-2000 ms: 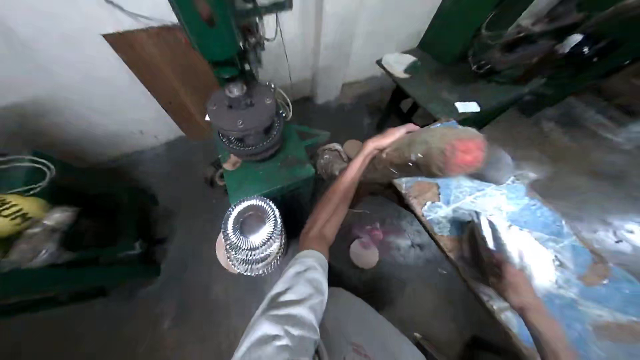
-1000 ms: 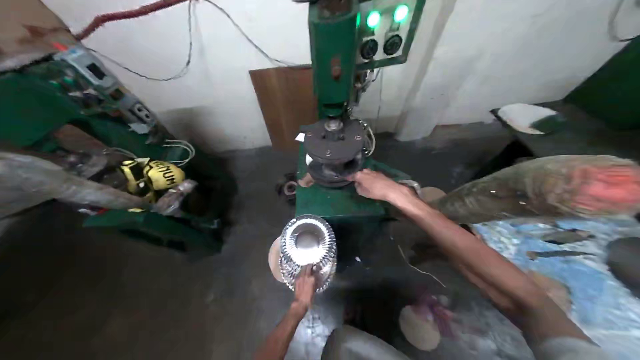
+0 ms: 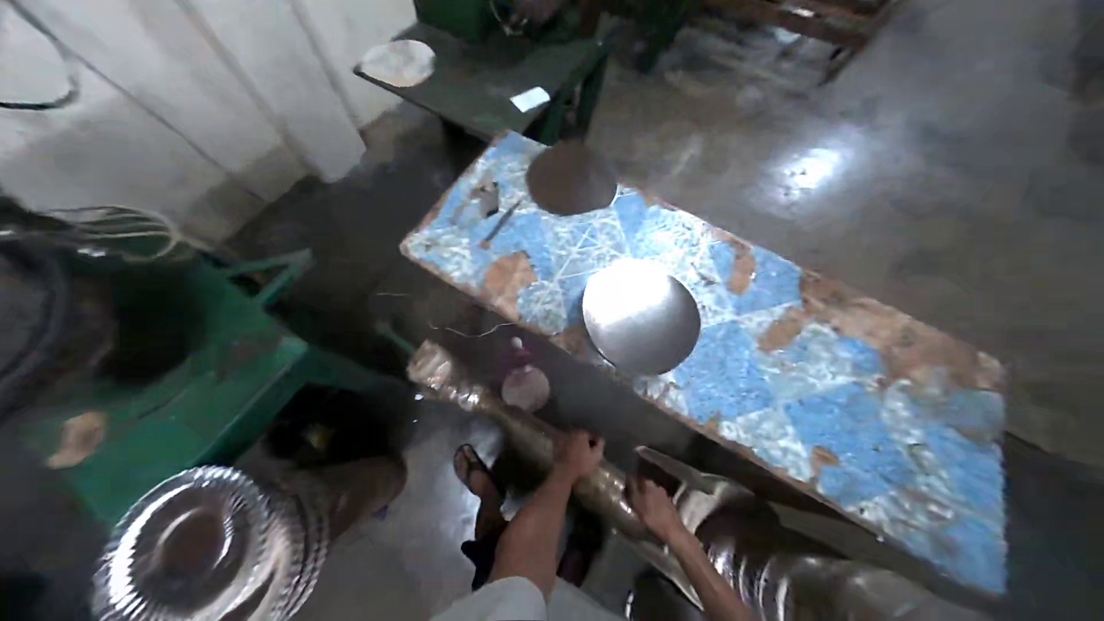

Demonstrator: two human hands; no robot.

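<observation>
My left hand (image 3: 578,453) lies with curled fingers over a long brown roll or beam wrapped in clear plastic (image 3: 526,431), which runs slantwise in front of me. Lower and to the right, my right hand (image 3: 653,507) is at the same wrapped length, beside some shiny metal pieces (image 3: 703,496). Blur hides whether either hand grips anything. Beyond them a round, shiny metal disc (image 3: 642,316) rests on a worn blue-patterned table (image 3: 828,405). A darker round disc (image 3: 571,178) is near its far left end. Fluted metal rings or dishes (image 3: 198,543) stand stacked at lower left.
A green machine base (image 3: 216,371) stands at the left. Behind the blue table is a dark green table (image 3: 483,78) with a pale round piece (image 3: 397,63) and a white slip (image 3: 530,99). A pinkish disc (image 3: 525,388) lies low beside the wrapped length.
My left hand has left the fluted metal stack, and my right hand has left the green press. Both are now at the wrapped length. The view has swung right.
</observation>
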